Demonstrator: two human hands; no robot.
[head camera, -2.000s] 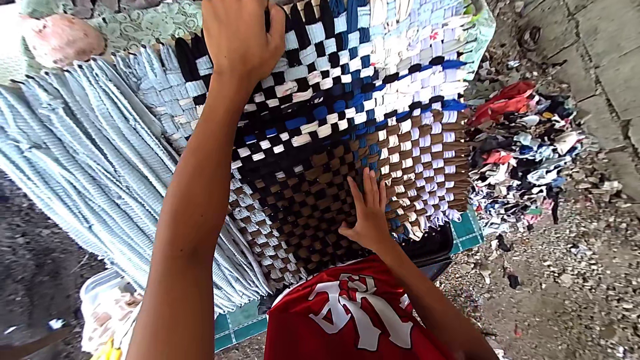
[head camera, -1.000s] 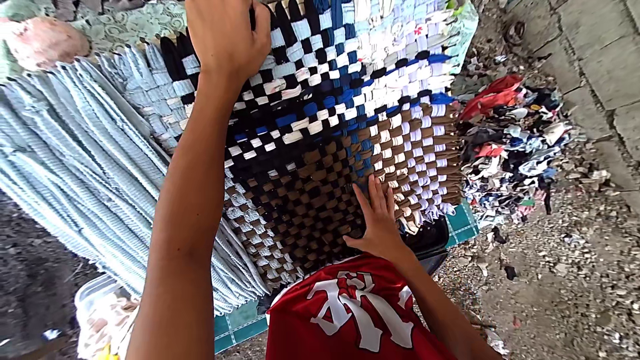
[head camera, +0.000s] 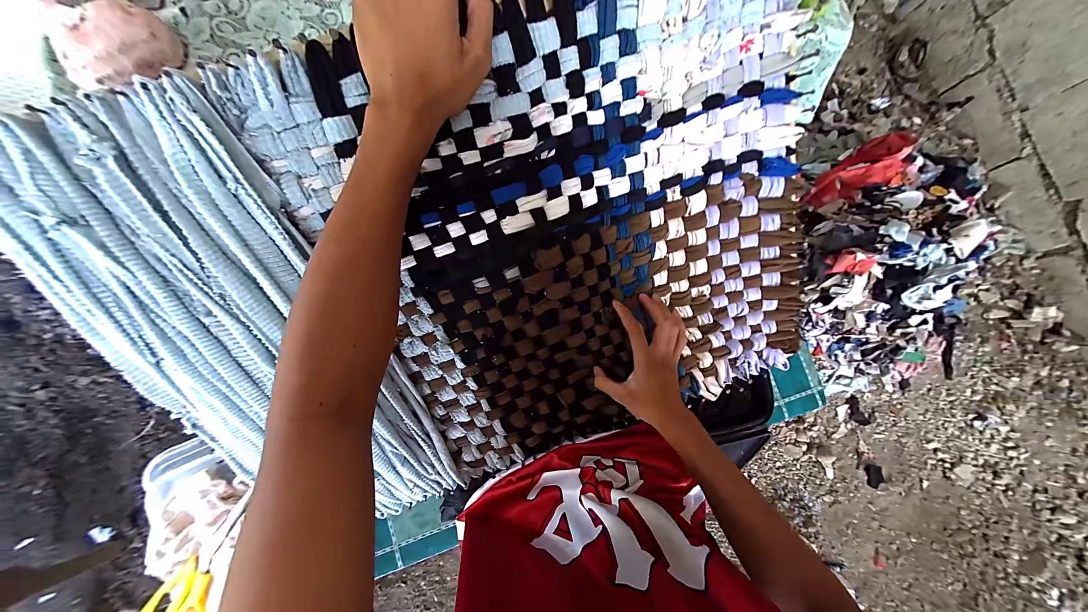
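Observation:
A woven mat of fabric strips (head camera: 552, 297) lies before me, checked in black, brown, white, blue and pale blue. Unwoven pale blue fabric strips (head camera: 170, 238) run along its left side. My left hand (head camera: 425, 51) is at the mat's top edge, partly cut off by the frame; its fingertips are out of view, so its grip cannot be told. My right hand (head camera: 650, 365) rests on the brown part near the lower edge, fingers spread, holding nothing.
Fabric scraps (head camera: 901, 263) lie heaped on the ground at the right, beside paving slabs (head camera: 1003, 93). A clear plastic container (head camera: 183, 493) of scraps and yellow-handled scissors (head camera: 183, 586) are at lower left. A green board (head camera: 416, 531) shows under the mat. A pinkish lump (head camera: 110, 42) sits at upper left.

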